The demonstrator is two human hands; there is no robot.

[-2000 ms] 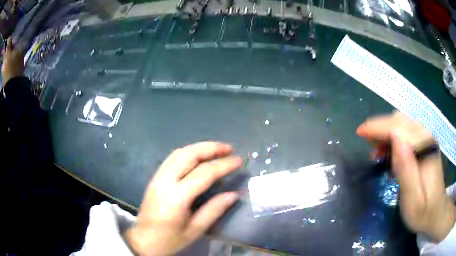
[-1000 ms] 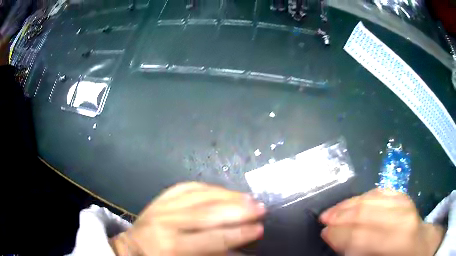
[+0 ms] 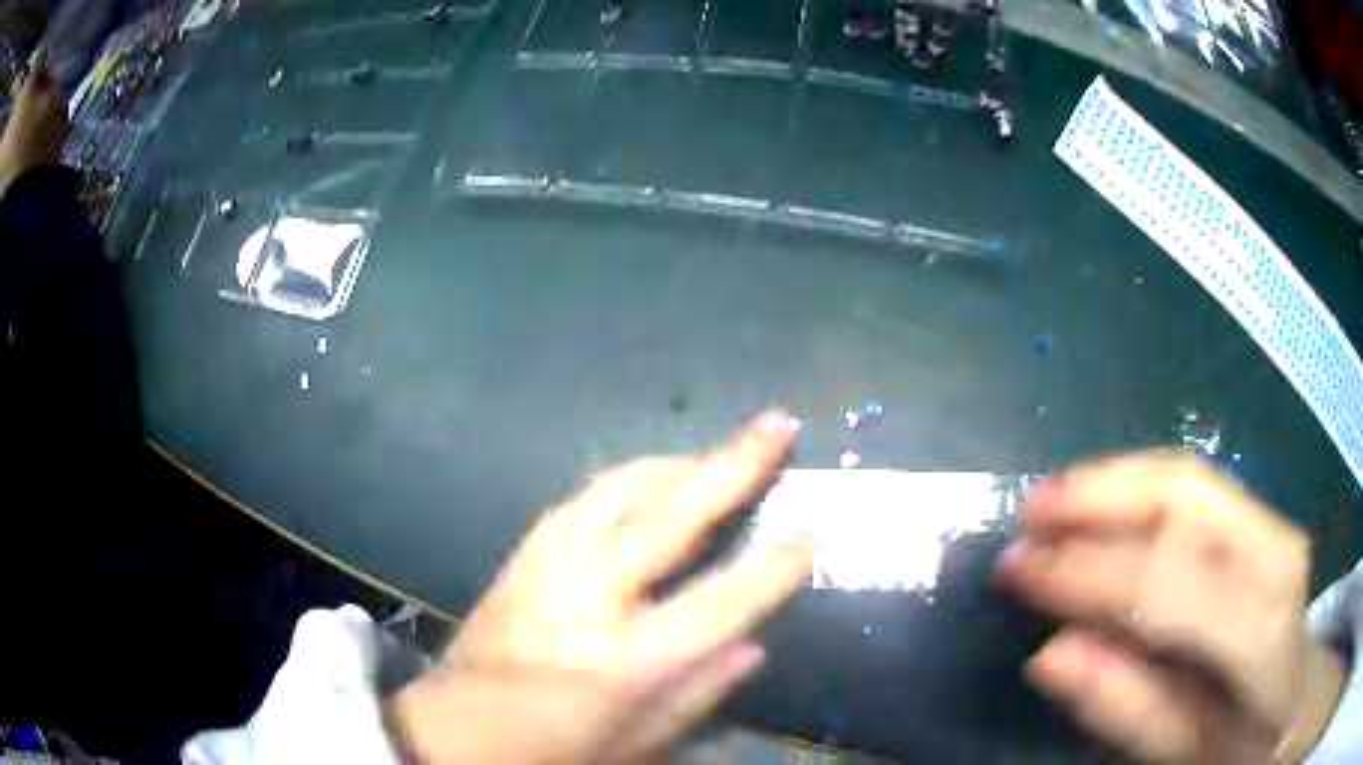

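Observation:
A shiny clear film or pouch (image 3: pixel 882 526) lies flat on the green bench top between my hands. My left hand (image 3: pixel 628 575) is over its left end, fingers spread, with fingertips at the film. My right hand (image 3: pixel 1173 583) is at its right end, fingers curled and blurred; whether it holds anything cannot be told. Tiny white-blue bits (image 3: pixel 860 416) lie just beyond the film. A long white strip with rows of pale-blue marks (image 3: pixel 1211 247) lies at the right.
Clear trays (image 3: pixel 733 205) stretch across the far side, with small dark components (image 3: pixel 912 33) at the back. A shiny clear piece (image 3: pixel 307 266) lies at the left. Another person's hand (image 3: pixel 30 127) and dark sleeve are at the far left.
My left hand has moved up and forward onto the film's left end. My right hand has risen to its right end and covers most of the blue strip. The film has turned more level.

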